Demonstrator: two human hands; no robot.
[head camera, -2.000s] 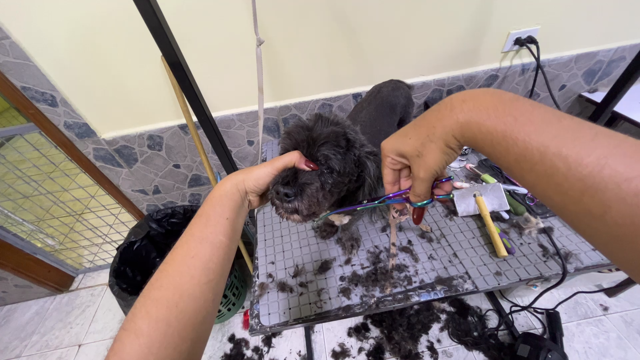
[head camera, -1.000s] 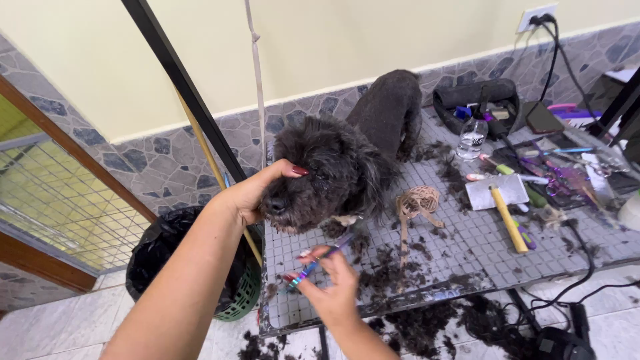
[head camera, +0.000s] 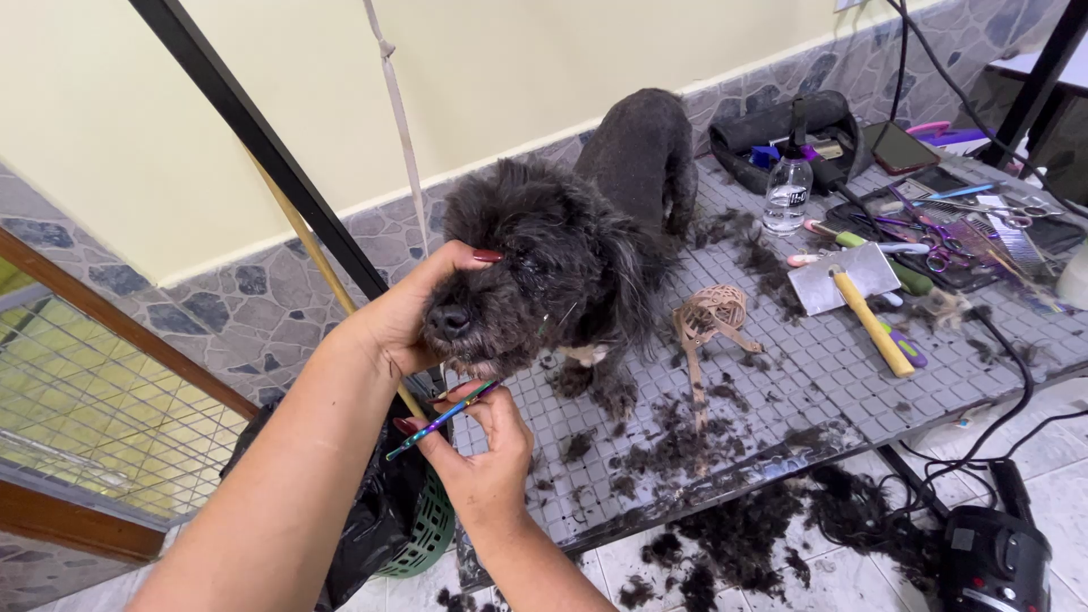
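A black dog (head camera: 544, 246) with a shaggy head and short-clipped body stands on the grey grooming table (head camera: 586, 467). My left hand (head camera: 416, 310) holds its muzzle from the side, the thumb lying between nose and eyes. Just below the chin, my right hand (head camera: 480, 433) grips iridescent grooming scissors (head camera: 442, 418); part of them is hidden by the fingers, and the blades cannot be made out clearly. Beside the dog's front legs lies a tan mesh muzzle (head camera: 712, 316) with a strap. Dark hair clippings (head camera: 671, 446) are scattered over the table.
A slicker brush (head camera: 850, 289), a clear spray bottle (head camera: 788, 195), a black tool bag (head camera: 790, 127) and several scissors and combs lie at the right. A black post (head camera: 263, 136) stands left of the dog. Below are a lined green basket (head camera: 416, 535) and a black dryer (head camera: 994, 557).
My right hand with the scissors has moved from beside the dog's face to below its chin. The left hand has stayed on the muzzle. The mesh muzzle is now uncovered.
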